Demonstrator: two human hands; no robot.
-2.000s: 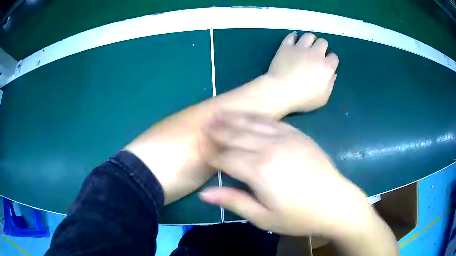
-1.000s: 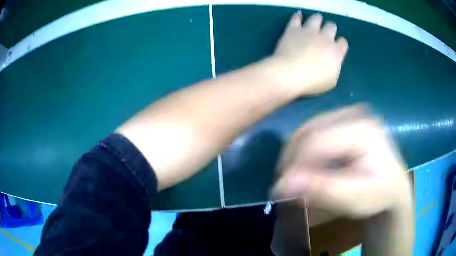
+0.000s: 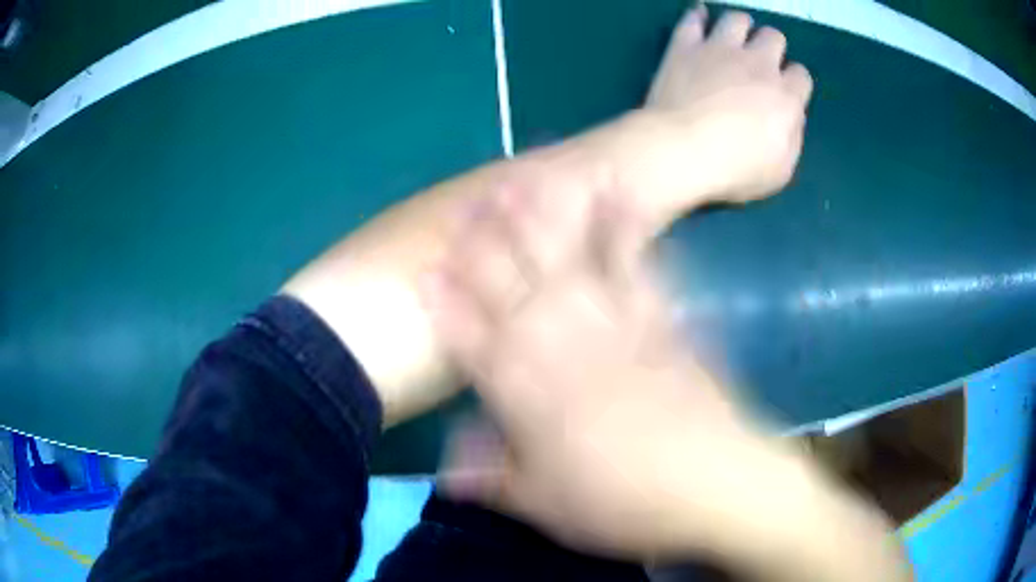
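My left hand (image 3: pixel 733 114) rests palm down on the dark green line table (image 3: pixel 227 227), near its far white edge, fingers slightly bent and apart, with nothing seen in it. My left forearm, bare below a rolled dark sleeve, crosses the table from lower left. My right hand (image 3: pixel 557 296) is strongly blurred and lies over the middle of my left forearm, with the thumb spread away from the fingers. It shows no object. The exact contact with the forearm is unclear, and the right hand hides part of the forearm and table.
An open brown carton (image 3: pixel 909 455) is partly visible below the table's near edge at the right. A blue plastic stool (image 3: pixel 63 483) is at the lower left on the blue floor with yellow lines. A white divider line (image 3: pixel 502 80) crosses the table top.
My right hand has moved left from beside the forearm back over it, where it also was two seconds ago. My left hand stays on the table, slightly higher in the view.
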